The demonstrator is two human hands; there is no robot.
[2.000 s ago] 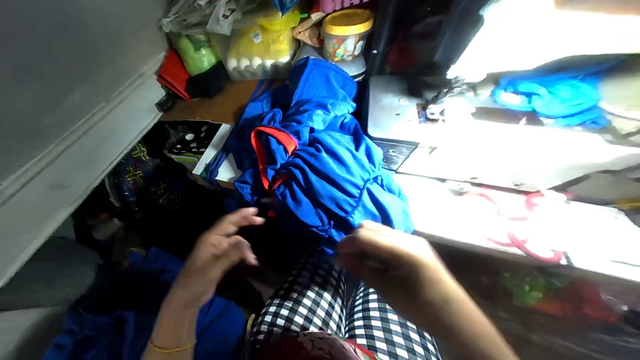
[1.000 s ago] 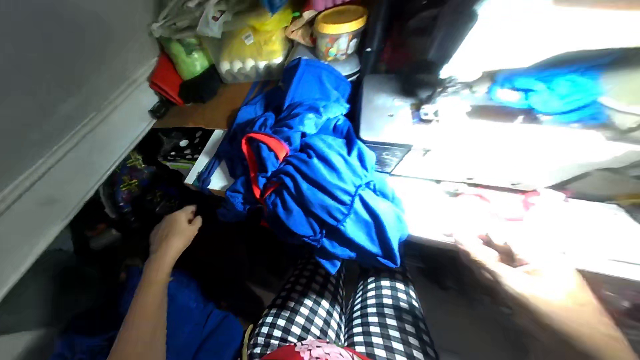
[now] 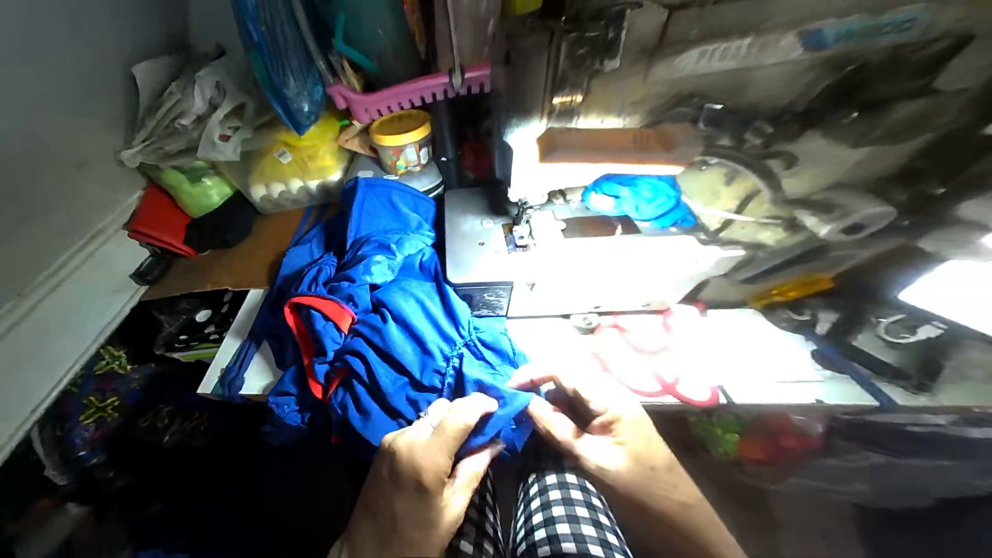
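Observation:
A blue gathered fabric garment [image 3: 403, 310] with red trim [image 3: 306, 341] lies bunched over the table's left part, its lower edge hanging toward my lap. My left hand [image 3: 438, 457] pinches that edge between thumb and fingers. Close to its right, my right hand [image 3: 589, 422] grips the same edge with thumb and fingertips. Behind the garment and to its right stands a sewing machine [image 3: 477, 232], its needle and presser foot [image 3: 521, 229] under a bright lamp. No cloth can be made out under the foot.
Red-pink trim [image 3: 666, 380] lies in loops on the white table edge [image 3: 775, 387], near a small round metal piece [image 3: 585, 322]. Blue cloth [image 3: 639, 200] rests on the machine bed. A yellow-lidded tub [image 3: 401, 139], plastic bags [image 3: 194, 108] and a pink basket [image 3: 411, 97] stand at the back left.
Both hands, apart from the garment one second ago, have come together at its lower edge and taken hold of it. The view has tilted up, showing more of the machine.

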